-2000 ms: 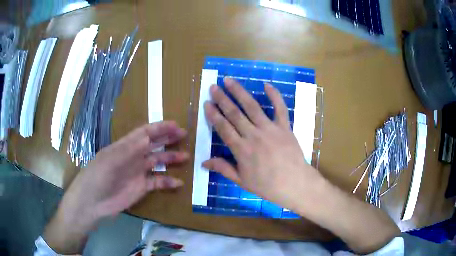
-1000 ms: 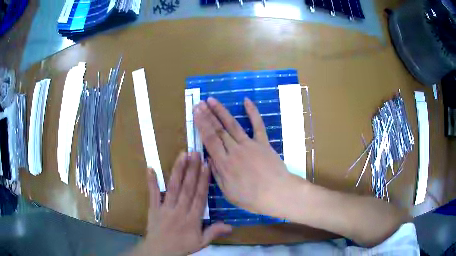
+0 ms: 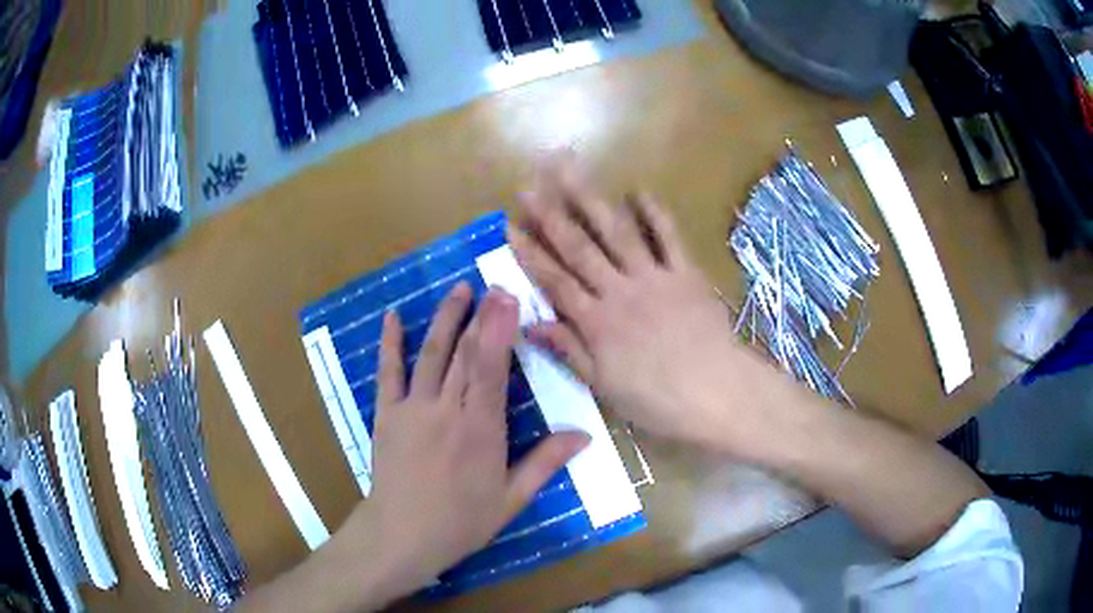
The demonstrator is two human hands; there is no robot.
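Note:
The blue solar cell string point(image 3: 414, 287) lies tilted in front of me. A wide white insulating strip point(image 3: 590, 461) lies along its right end, and a narrower white strip point(image 3: 336, 389) with silver ribbon on it lies along its left end. Thin ribbon sticks out past the lower right edge. My left hand point(image 3: 450, 437) rests flat on the middle of the cells, fingers apart. My right hand point(image 3: 629, 299) is over the upper part of the right strip and its outer edge, fingers spread and slightly blurred. It hides the ribbon ends there.
Long ribbon pieces point(image 3: 186, 479) and white strips point(image 3: 264, 431) lie at left. Short ribbon pieces point(image 3: 803, 269) and white strips point(image 3: 911, 258) lie at right. A circuit stack point(image 3: 102, 174), dark cell strings point(image 3: 330, 60), a grey drum point(image 3: 827, 36) and a soldering iron stand point(image 3: 985, 150) are further back.
The view has turned, so the cells now look tilted. My left hand has moved from the left strip onto the cells. My right hand has moved from the cells to the right strip.

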